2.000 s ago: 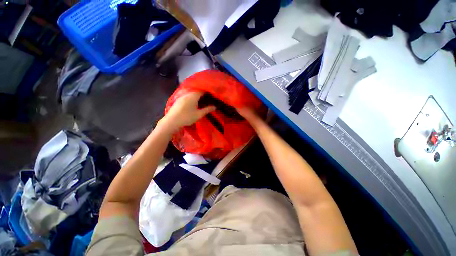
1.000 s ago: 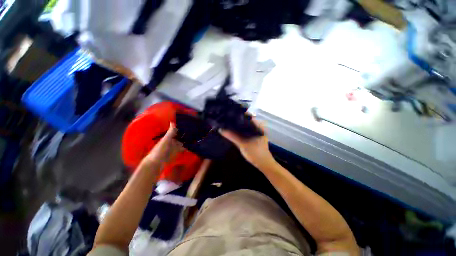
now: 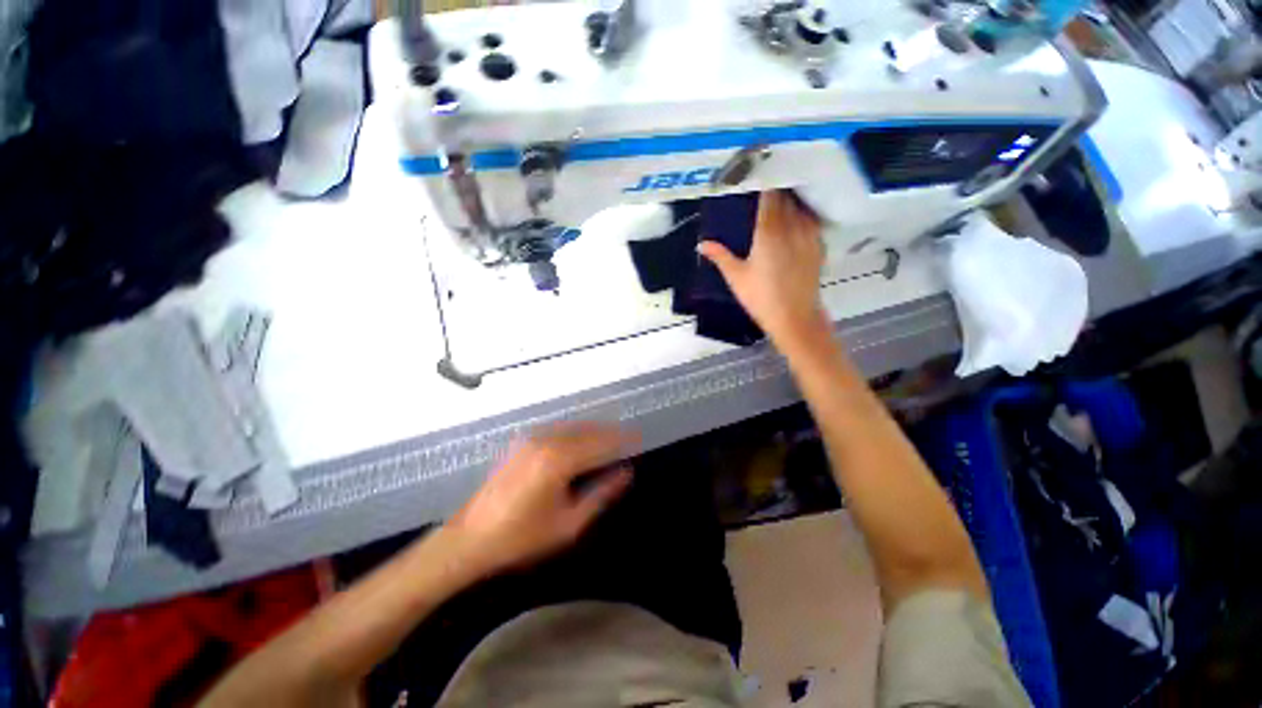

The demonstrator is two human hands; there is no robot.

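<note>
Small dark fabric pieces lie in a small pile on the sewing machine bed, right of the needle area. My right hand is on these pieces, with its thumb on their face and its fingers at their upper right edge. My left hand is blurred at the table's front edge, with thumb and fingers apart and nothing seen in it. The white sewing machine with a blue stripe stands behind the pieces. Its presser foot is at the left end of the head.
White-grey strips and a dark strip lie at the table's left. A dark cloth heap is at upper left. The red plastic bag is below left. White crumpled cloth hangs at the right, above a blue crate.
The view has swung right from the red bag to the sewing machine. The dark pieces, earlier between both hands, are now on the bed under my right hand. My left hand has come away from them.
</note>
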